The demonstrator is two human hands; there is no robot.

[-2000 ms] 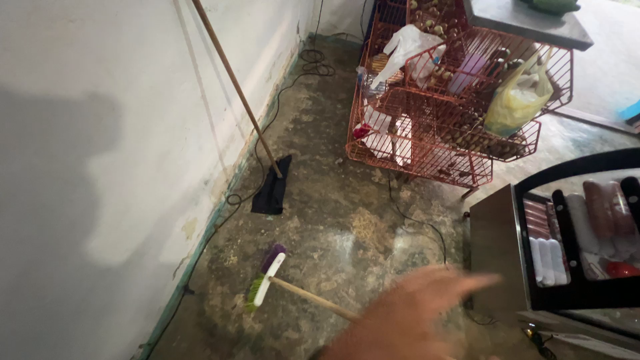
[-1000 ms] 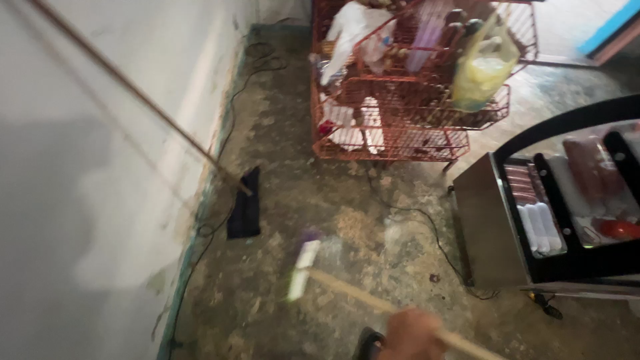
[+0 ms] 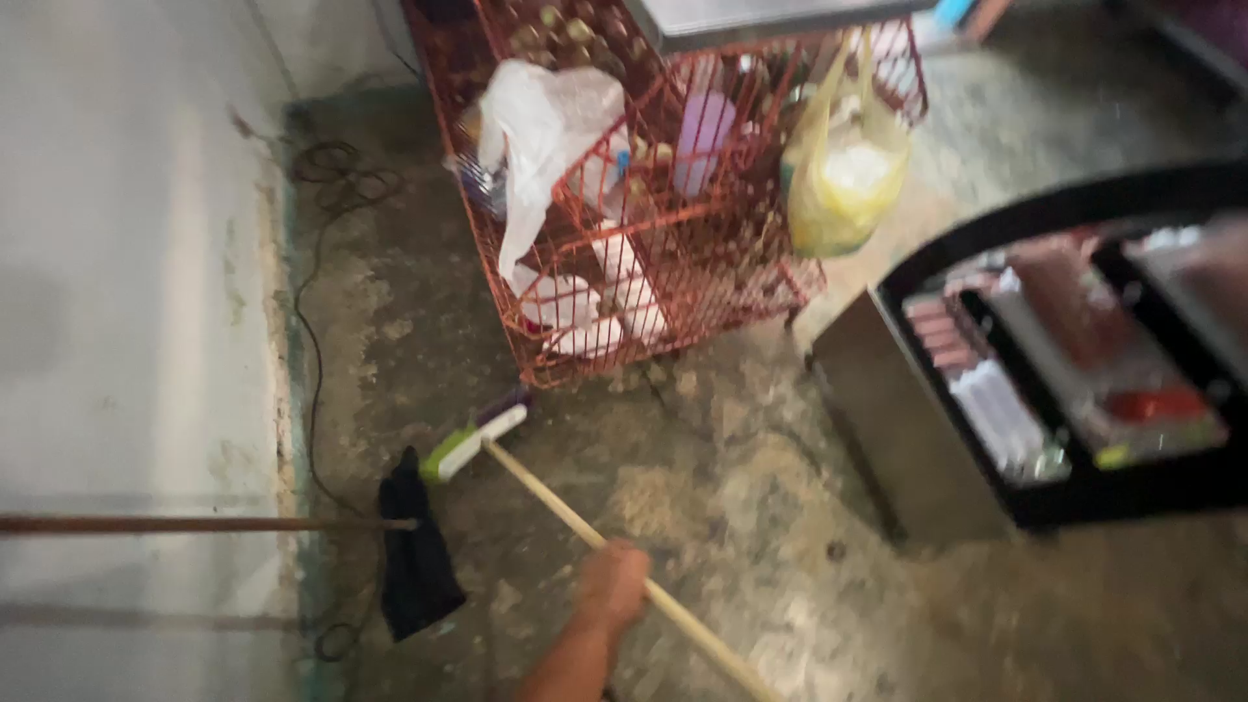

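Observation:
My left hand (image 3: pixel 616 577), with the forearm rising from the bottom edge, is closed around the pale wooden handle of a push broom (image 3: pixel 673 606). The handle slants from the lower right up to a white broom head (image 3: pixel 497 429) with green and purple bristles. That head lies on the concrete floor, just below the near corner of a red wire rack (image 3: pixel 682 312). Left of it is a black cloth (image 3: pixel 417 556) at the foot of a brown stick (image 3: pixel 195 525) that crosses in front of the wall. My right hand is out of view.
A white plastic bag (image 3: pixel 531 127) and a yellow one (image 3: pixel 848 185) are on the rack, under a grey tabletop (image 3: pixel 780 15). A display case with packaged food (image 3: pixel 936 429) stands at right. Along the wall (image 3: pixel 127 292) runs a black cable (image 3: pixel 314 361).
My left hand, one second ago low in view on the handle, now shows with its forearm. The broom head has moved closer to the rack and the black cloth. The view has turned.

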